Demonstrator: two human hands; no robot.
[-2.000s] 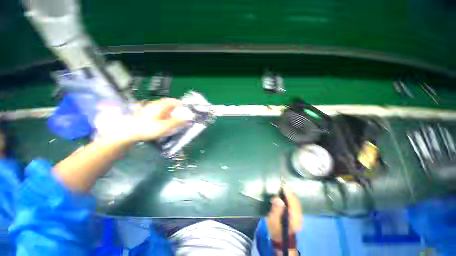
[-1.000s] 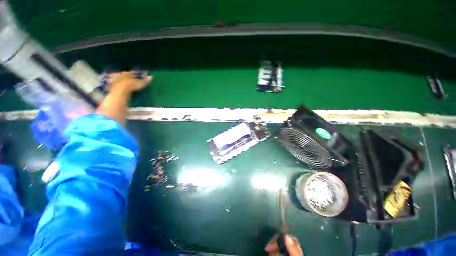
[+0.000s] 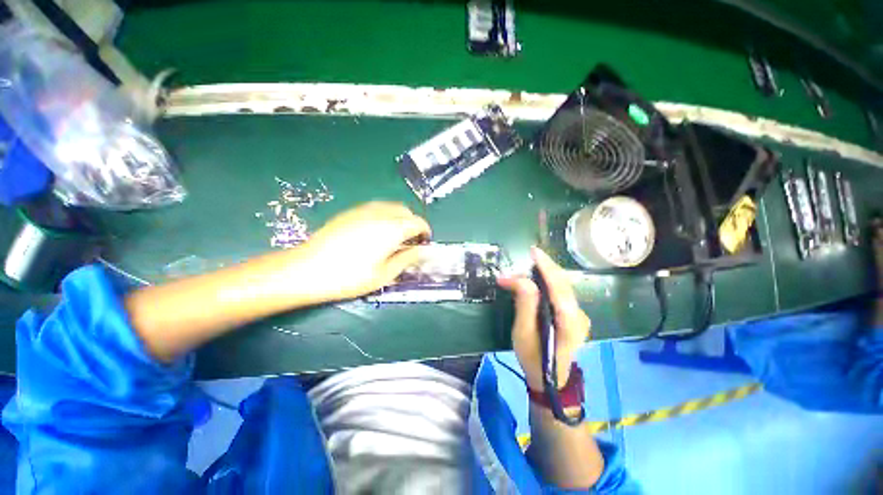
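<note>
A phone assembly lies flat on the dark green bench mat near its front edge, circuit-board end to the right. My left hand is on its left part, fingers at its upper left edge. My right hand holds a black soldering iron like a pen; its tip is near the board end, too blurred to tell if it touches. A second phone assembly lies tilted behind, by the rail. A loose pile of small components lies left of it.
A black fan, a cream-ringed cup and a black holder with a yellow lump stand right. A plastic bag and spool are left. Another person's blue sleeve is far right.
My left hand has come back from the conveyor belt to a phone assembly at the bench front. My right hand with the iron is now beside its board end. The view has shifted.
</note>
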